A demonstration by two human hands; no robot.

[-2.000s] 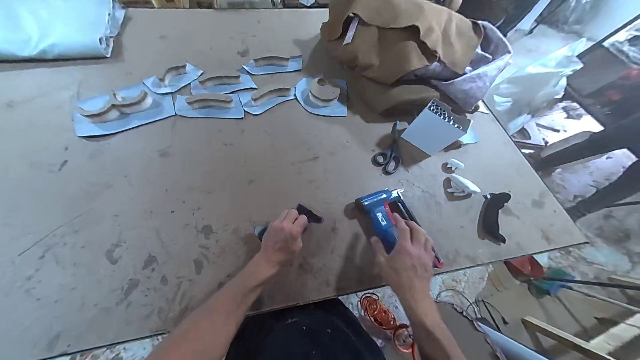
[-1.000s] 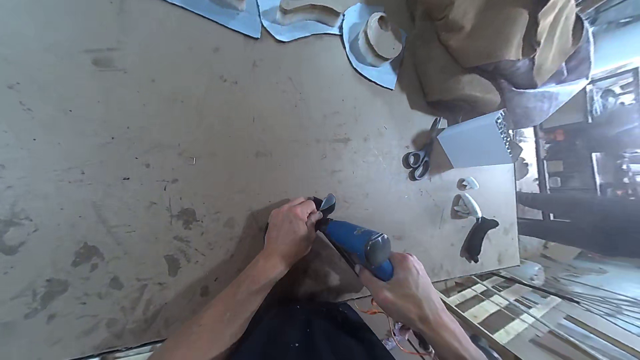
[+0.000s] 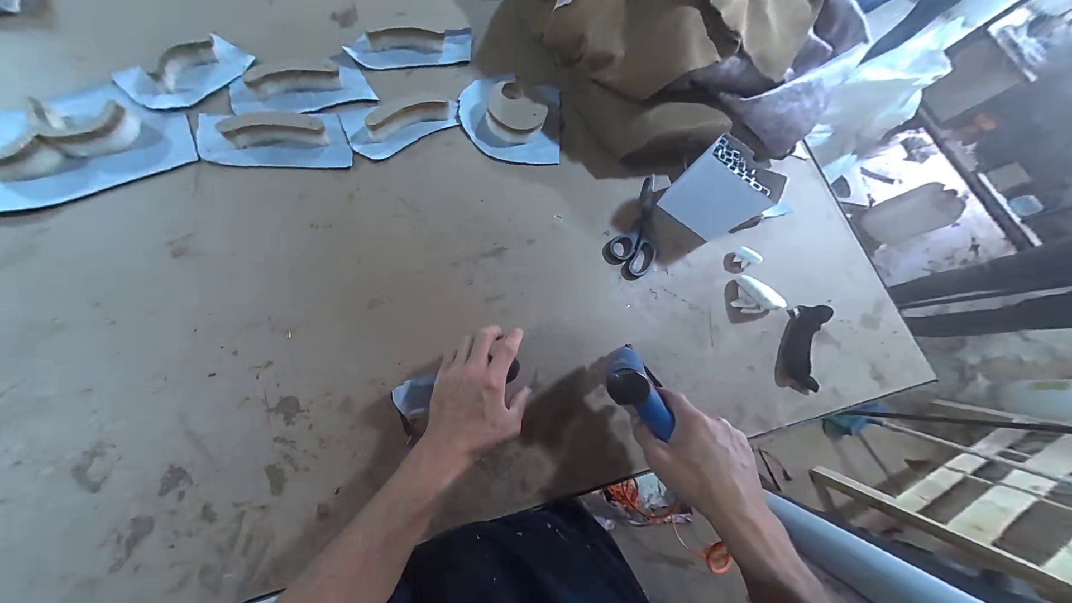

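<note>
My left hand [image 3: 479,394] rests over a small piece with pale blue-grey fabric [image 3: 413,397] and a dark end, near the table's front edge; most of it lies hidden beneath the fingers, so whether they grip it is unclear. To its right, my right hand [image 3: 703,448] is closed around the handle of a blue power stapler or similar tool [image 3: 641,392], held apart from the piece. Scissors [image 3: 635,243] with dark handles lie farther back. At the right are a dark curved covered piece [image 3: 802,347] and white plastic parts [image 3: 759,293].
Several curved foam pieces on blue-grey fabric [image 3: 276,146] lie along the back left of the table [image 3: 276,251]. Brown material [image 3: 653,75] is heaped at the back right, behind a pale box of small parts [image 3: 712,197]. An orange cord [image 3: 628,498] hangs below the front edge.
A second ago the blue tool's nose was against the piece at my left hand; now the tool is apart from it, to the right. My left hand's fingers have spread. The view has shifted.
</note>
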